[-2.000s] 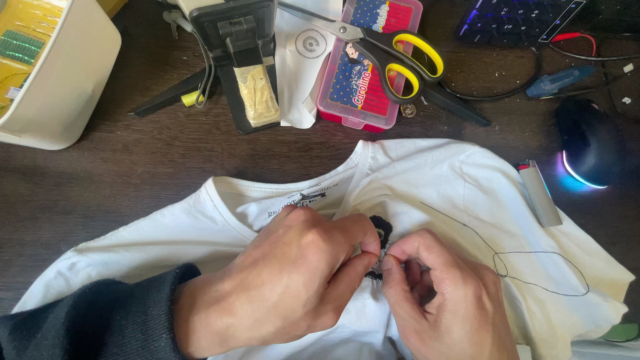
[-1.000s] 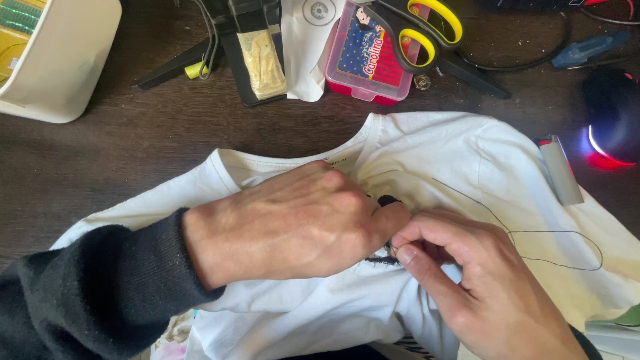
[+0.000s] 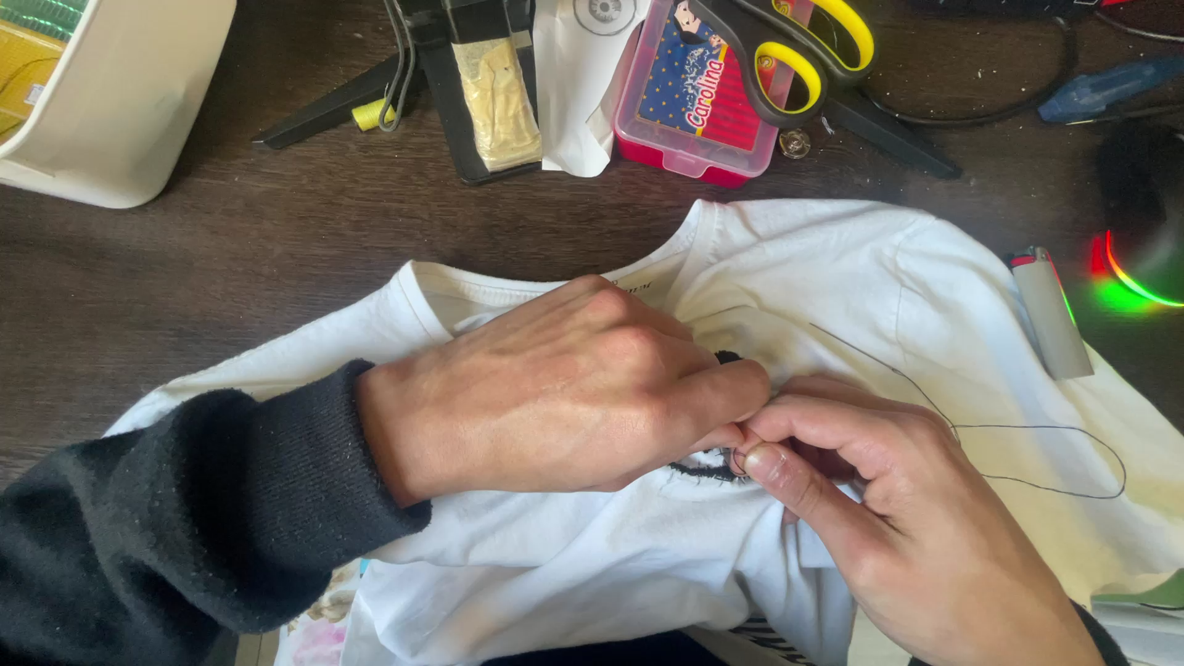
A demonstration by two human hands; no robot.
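A white T-shirt (image 3: 555, 546) lies bunched on the dark wooden table. My left hand (image 3: 592, 388) reaches across its chest, fingers closed on the fabric beside a black-edged patch (image 3: 700, 471) that my hands partly cover. Thumb and index finger of my right hand (image 3: 860, 472) meet at the patch's right side, touching my left fingertips and pinching the fabric there; whether a needle is between them cannot be told. A dark thread (image 3: 1036, 427) runs in a loose loop over the shirt to the right of my right hand.
Scissors with black and yellow handles (image 3: 786, 79) rest on a pink plastic box (image 3: 689, 157) at the back. A white bin (image 3: 120, 139) stands at the far left. A grey lighter (image 3: 1054, 319) lies on the shirt, near a lit mouse (image 3: 1142, 213).
My left hand has turned flatter over the black patch, hiding more of it. My right hand stays at the patch's right side. The view has shifted somewhat.
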